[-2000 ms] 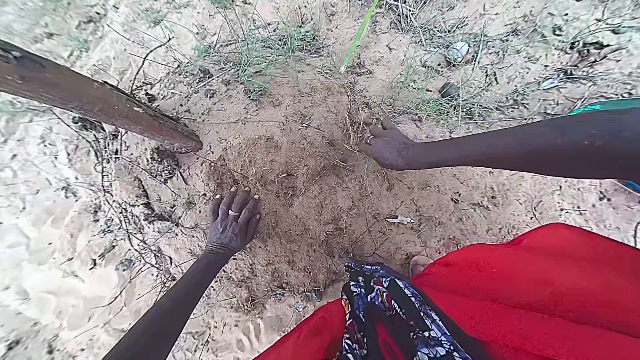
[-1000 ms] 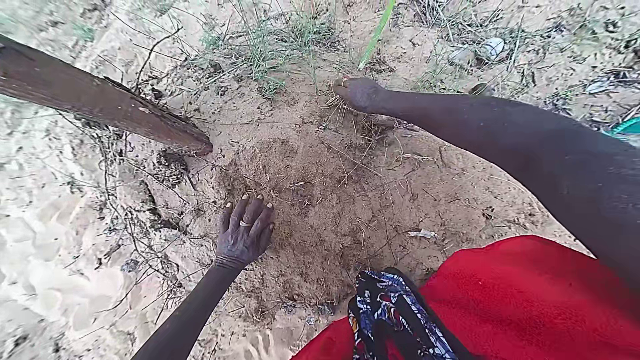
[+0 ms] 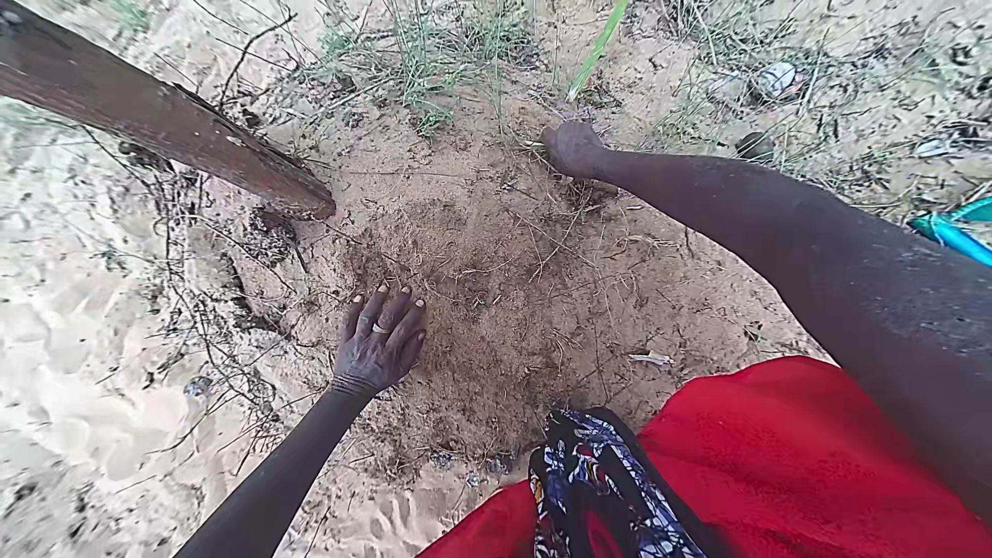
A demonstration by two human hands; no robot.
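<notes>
My left hand (image 3: 381, 341), with a ring on one finger, rests palm down on the sandy soil (image 3: 480, 341), its fingers slightly apart and nothing seen in it. Farther up and to the right, my right hand (image 3: 572, 149) is at the ground with its fingers curled, beside dry grass stems (image 3: 535, 147). The fingertips of that hand are hidden, and whether it grips the stems is unclear. A green blade of grass (image 3: 598, 50) rises just beyond it. Loose dry stalks and roots (image 3: 558, 248) lie on the soil between the hands.
A wooden post (image 3: 170, 116) slants in from the upper left and meets the ground. Green grass tufts (image 3: 434, 62) grow at the top. Thin twigs (image 3: 186, 294) lie at left, a whitish scrap (image 3: 652, 359) at right. Red cloth (image 3: 790, 449) and patterned cloth (image 3: 597, 480) fill the lower right.
My right hand has moved up the view from the middle of the soil to the stems near the green blade, and its spread fingers have curled. The left hand has stayed on the ground.
</notes>
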